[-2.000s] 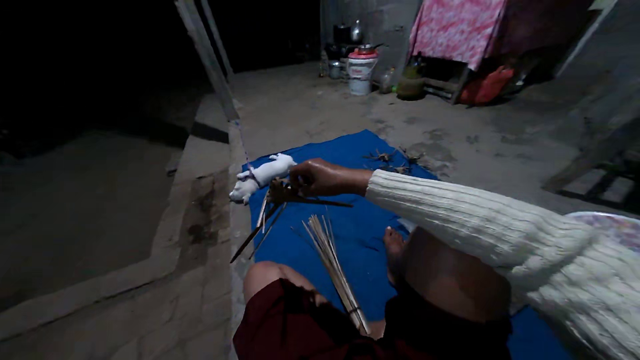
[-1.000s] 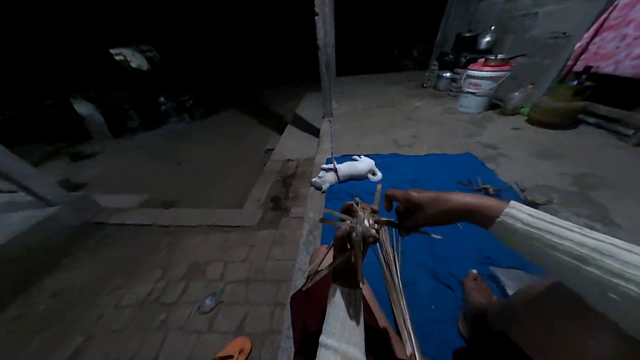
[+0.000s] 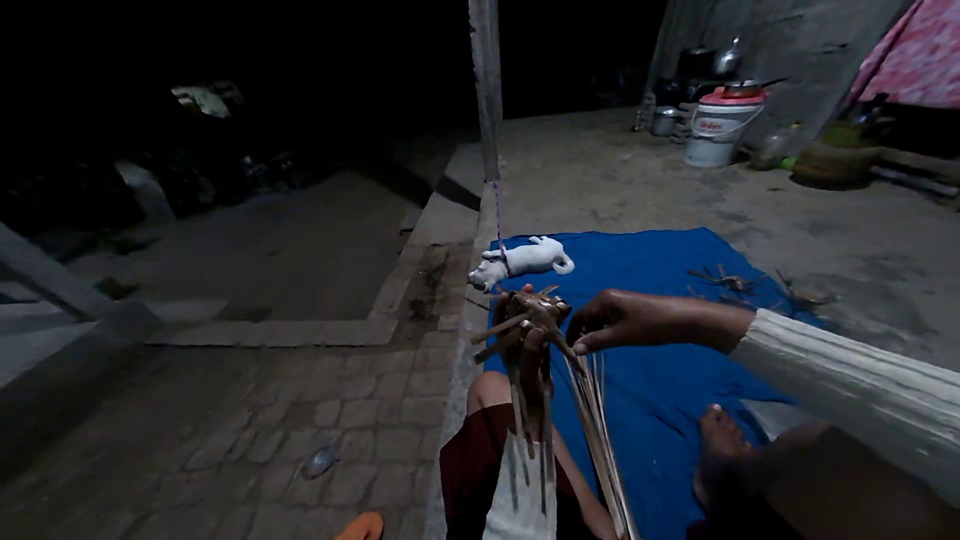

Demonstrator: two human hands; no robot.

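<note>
My left hand (image 3: 531, 360) is closed around a small woven piece of flat plant strips (image 3: 536, 311), whose loose ends stick out to the left and hang down over my wrist. Just right of it, my right hand (image 3: 619, 322) has its thumb and index finger curled at a strip end; whether they pinch it cannot be told. A bundle of long thin strips (image 3: 596, 435) lies below, beside my leg on the blue cloth (image 3: 652, 262). Both my forearms wear pale knitted sleeves.
A white puppy (image 3: 529, 259) lies on the cloth's far edge, its cord running to a post (image 3: 487, 97). Strip scraps (image 3: 727, 281) lie at right. Farther back stands a lidded bucket (image 3: 716, 131) near metal pots. An orange sandal (image 3: 362, 526) is on the bricks.
The view has swung left since the oldest frame. My left hand and the woven piece now show plainly. Since one second ago, my right hand's fingers have curled closer to the strips.
</note>
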